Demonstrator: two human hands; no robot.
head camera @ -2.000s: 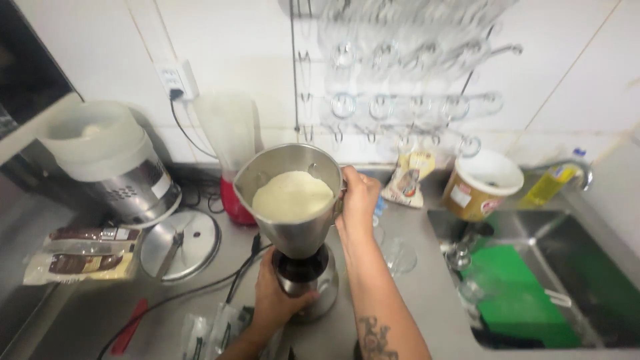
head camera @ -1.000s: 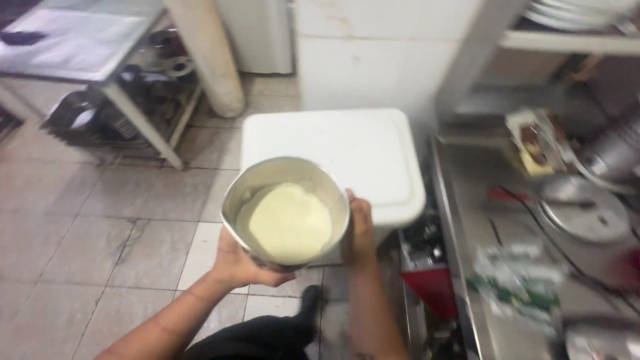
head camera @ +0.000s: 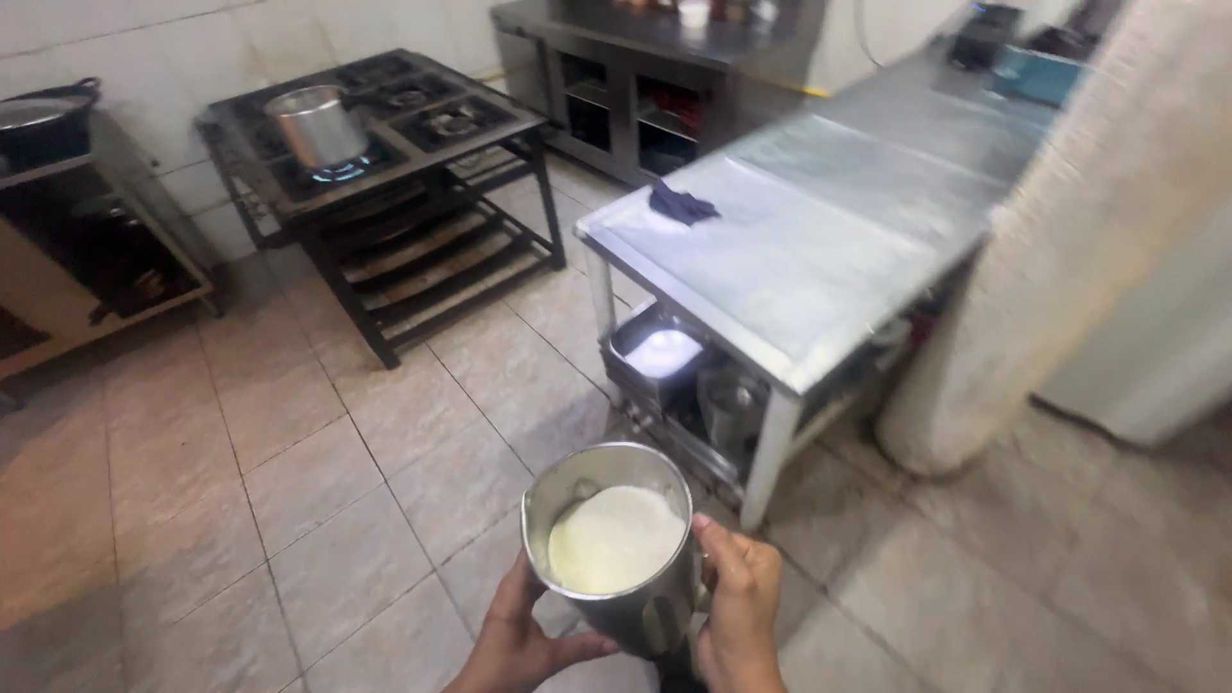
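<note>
At the bottom middle I hold a stainless steel blender jar (head camera: pixel 640 616) with its mouth facing up. Pale, creamy liquid (head camera: pixel 618 541) with a smooth top is inside it. My left hand (head camera: pixel 529 626) cups the jar's lower left side, thumb underneath. On the other side, my right hand (head camera: pixel 739 597) grips the handle, which the fingers mostly cover. Farther off, at the upper left, a metal pot (head camera: pixel 316 127) stands on a lit burner of a low black gas stove (head camera: pixel 414 144). The inside of that pot is hidden.
A steel-topped table (head camera: pixel 770 260) with a dark cloth (head camera: pixel 683 204) on it stands ahead to the right, trays (head camera: pixel 659 356) on its lower shelf. A thick round column (head camera: pixel 1049 241) rises beside it. Another shelf unit (head camera: pixel 106 318) is at the left. Tiled floor (head camera: pixel 385 500) runs between them.
The jar has come off the blender base, where it was held over the counter by the sink. The view has swung far away from that counter to the stove and steel table.
</note>
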